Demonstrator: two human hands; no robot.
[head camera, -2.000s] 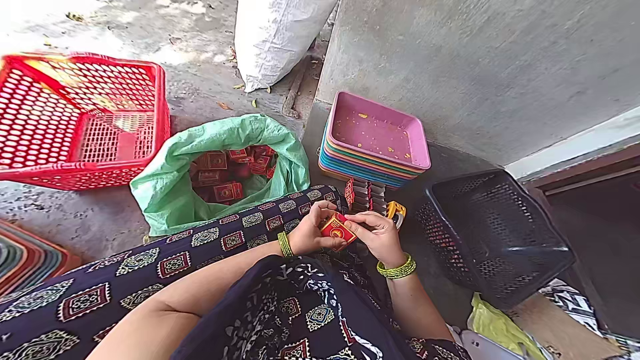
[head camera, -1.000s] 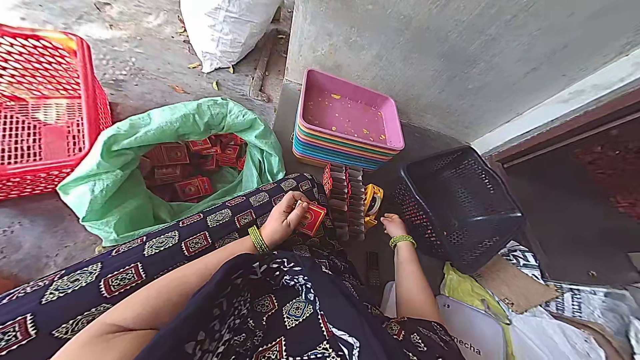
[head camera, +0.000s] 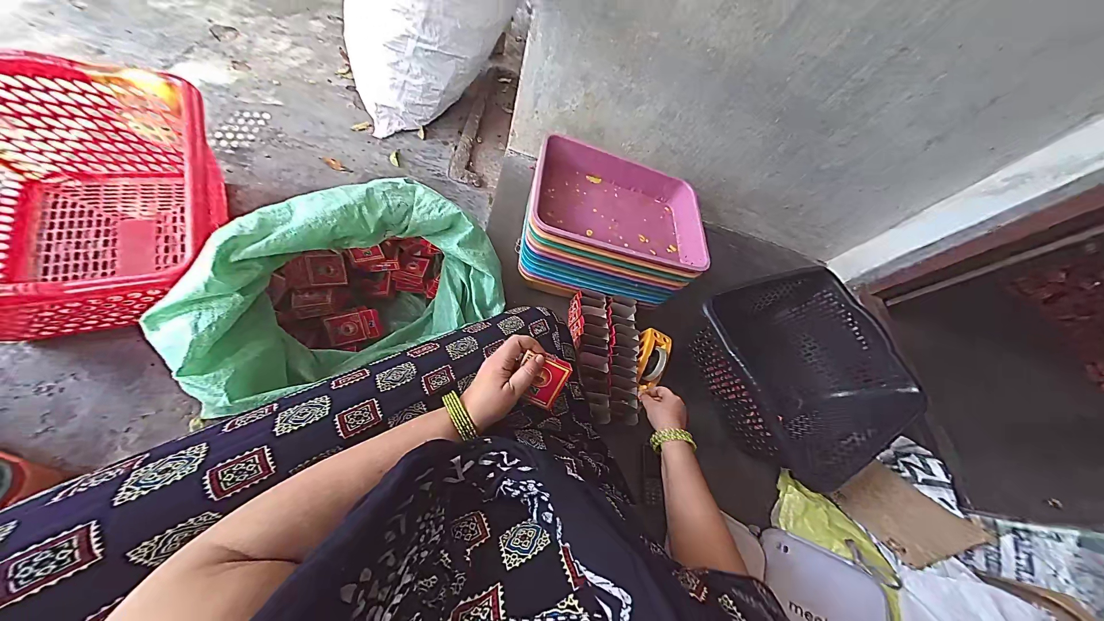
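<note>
My left hand (head camera: 504, 384) holds a small red printed box (head camera: 548, 380) above my patterned lap. My right hand (head camera: 662, 409) is at the lower end of a yellow tape dispenser (head camera: 654, 356); its fingertips touch or grip it, which I cannot tell. Between the hands stand rows of small open red cartons (head camera: 609, 354) with grey insides. To the left, a green woven sack (head camera: 194, 319) with a rolled rim holds many red boxes (head camera: 352, 327).
A red plastic basket (head camera: 200, 172) stands at the left, a white sack (head camera: 414, 60) at the top. Stacked coloured trays (head camera: 617, 194) sit by the wall. A black basket (head camera: 806, 388) is at the right, with a cardboard piece (head camera: 910, 513) and papers below it.
Both hands were together on the red box two seconds ago. My right hand has since left it and gone right, to the tape dispenser. The box stays in my left hand.
</note>
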